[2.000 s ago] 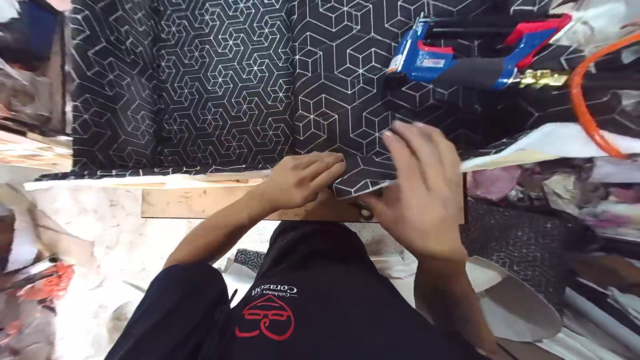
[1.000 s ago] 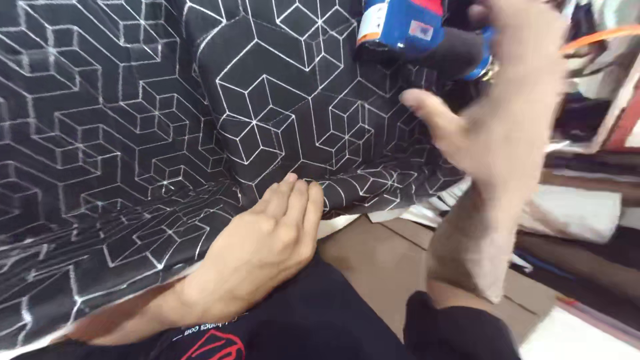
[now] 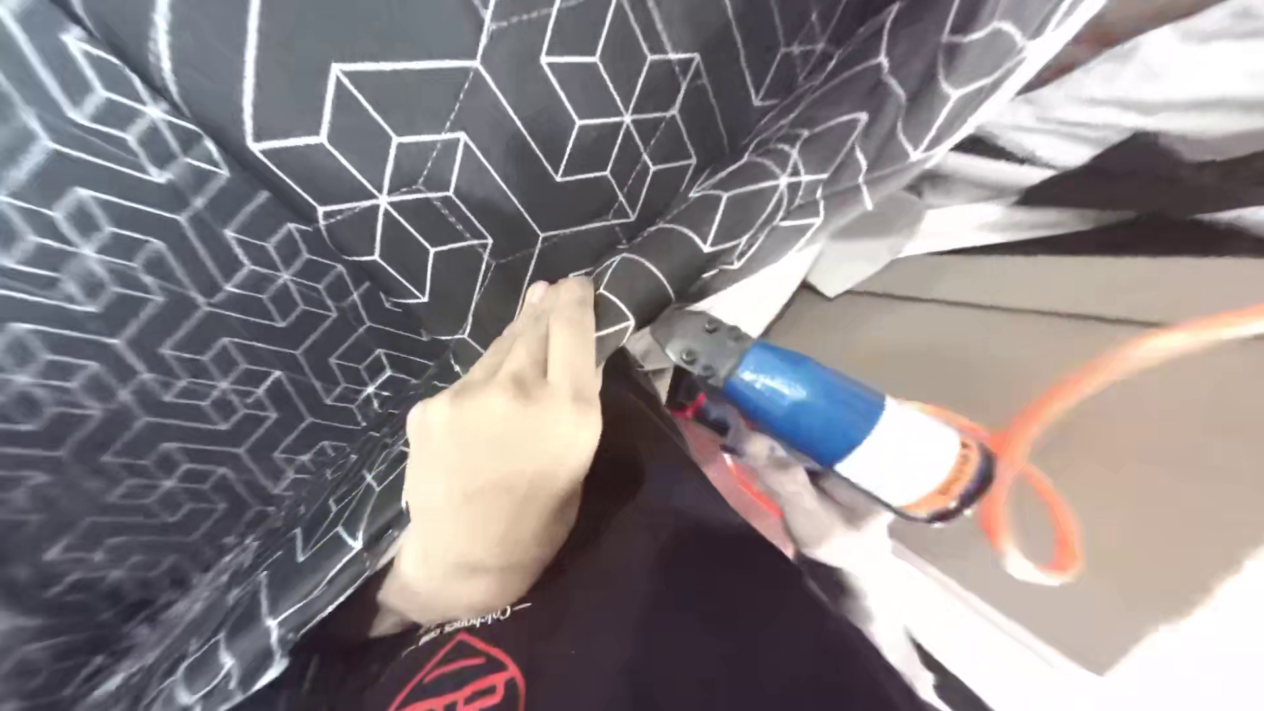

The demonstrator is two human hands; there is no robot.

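Observation:
Black fabric with white geometric lines (image 3: 434, 158) covers a padded piece that fills the upper left. My left hand (image 3: 504, 454) presses its fingertips onto the fabric's folded edge, near the middle. Just right of those fingers, a blue pneumatic staple gun (image 3: 810, 405) has its grey metal nose against the underside of the edge. My right hand (image 3: 790, 494) grips the staple gun from below, blurred and partly hidden behind its body. An orange air hose (image 3: 1136, 351) loops at the tool's right end.
A brown board or cardboard (image 3: 1116, 425) lies at the right. White sheet material (image 3: 1165, 99) is heaped at the upper right. My dark shirt (image 3: 671, 592) is close below the fabric edge.
My right hand, empty a second ago, now holds the staple gun, which lay on the fabric before and is now at the edge. My left hand stays on the edge. The view is closer.

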